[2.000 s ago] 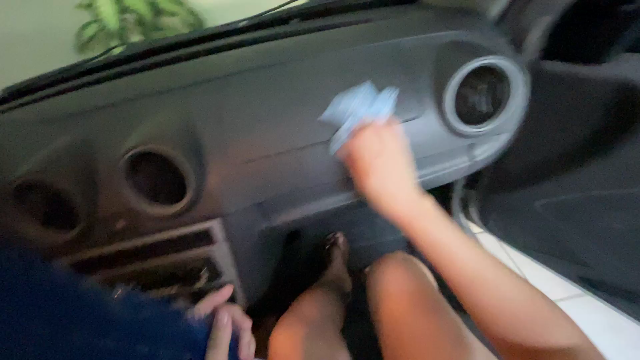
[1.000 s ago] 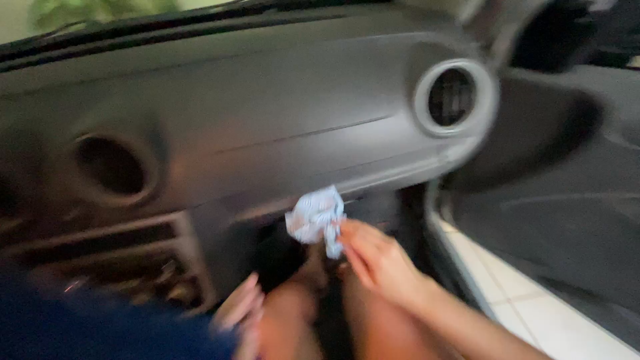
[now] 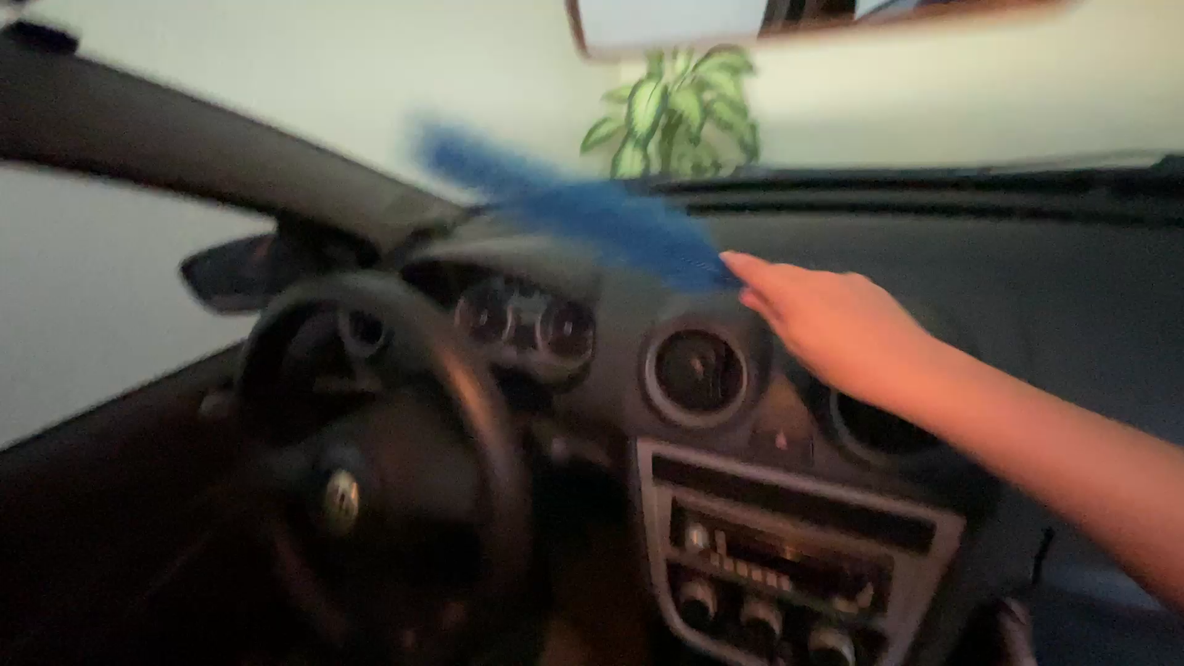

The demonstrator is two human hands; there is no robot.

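My right hand point(image 3: 823, 319) grips one end of a blue cloth point(image 3: 592, 222), which is blurred and stretches out to the left above the car's dashboard point(image 3: 1064, 287). Below the cloth are the instrument cluster point(image 3: 525, 324) and a round air vent point(image 3: 696, 375). The right forearm crosses in front of a second round vent point(image 3: 879, 425). My left hand is outside the view.
A dark steering wheel point(image 3: 490, 425) stands at the left, with a side mirror point(image 3: 231, 273) beyond it. The centre console with a car radio point(image 3: 777, 555) is lower down. Overhead hangs the rear-view mirror point(image 3: 684, 23); a leafy plant point(image 3: 680, 116) shows through the windscreen.
The view has swung left to the driver's side. The right hand, earlier with a crumpled light blue cloth at the passenger side, is now over the dash by the instruments. The left hand has left the view.
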